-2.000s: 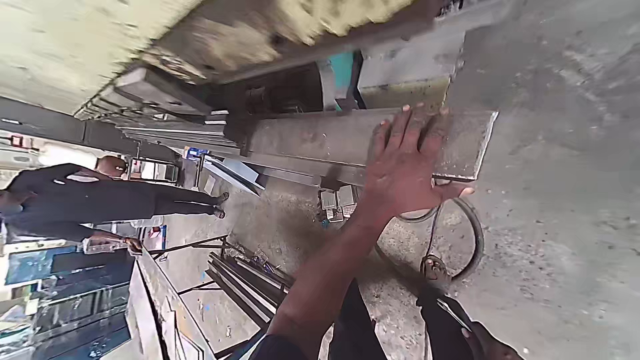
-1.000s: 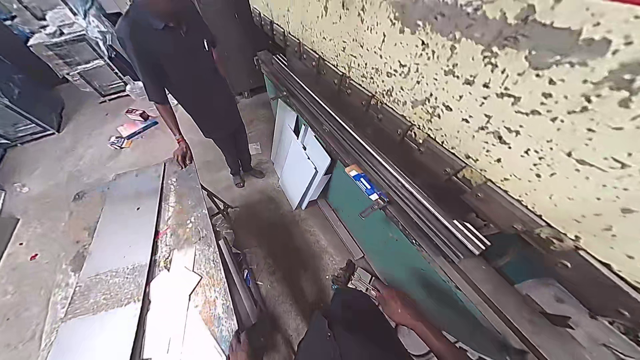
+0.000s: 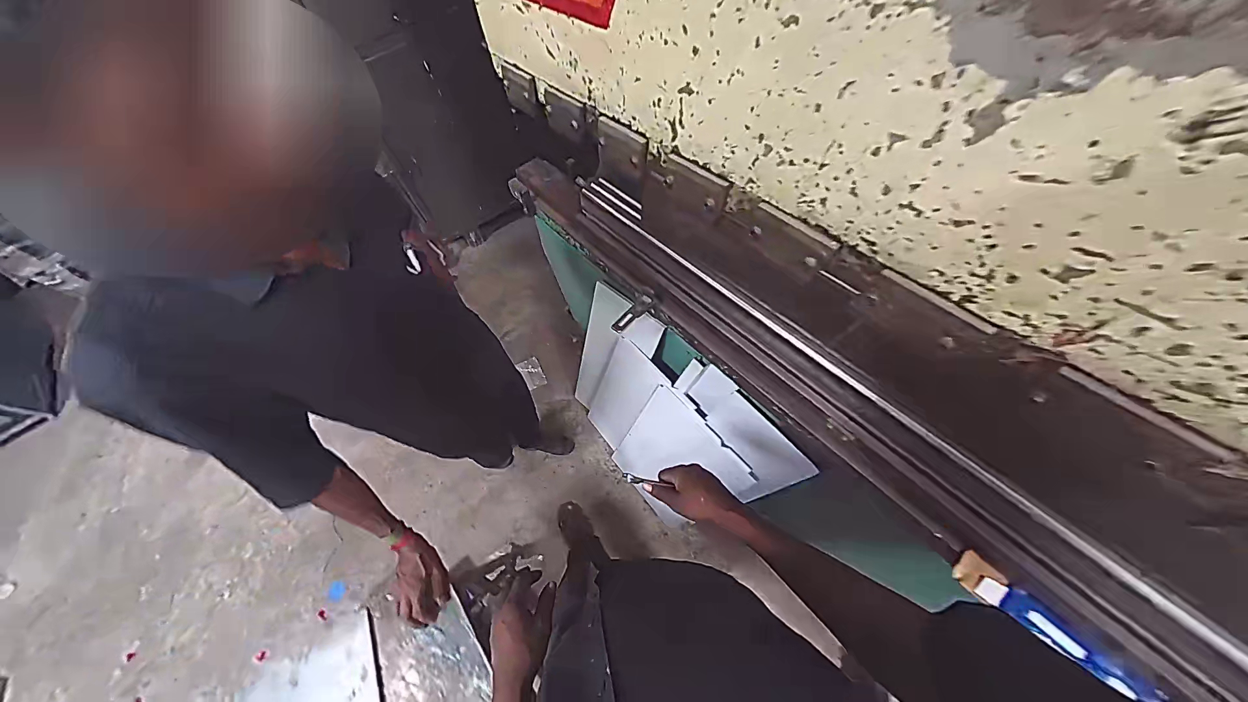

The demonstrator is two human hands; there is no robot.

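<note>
My right hand (image 3: 694,492) is closed on a small metal tool (image 3: 643,479), which looks like a wrench, in front of white metal sheets (image 3: 673,434). The sheets lean against the green lower body (image 3: 868,526) of a long bending machine. My left hand (image 3: 522,624) is low in the view, fingers apart with nothing visible in it, beside the worktable's edge and dark metal pieces. A small clamp-like metal part (image 3: 634,312) sits on the machine's front edge above the sheets.
A co-worker in dark clothes stands at left, one hand (image 3: 421,580) on the worktable corner (image 3: 429,653). The machine's dark bed (image 3: 780,331) crosses the right side, bearing metal strips and a blue-and-white package (image 3: 1058,629). My foot (image 3: 577,526) is on the concrete floor.
The view has swung widely along the machine. The co-worker appears much closer. My right hand now shows a small tool in front of the white sheets.
</note>
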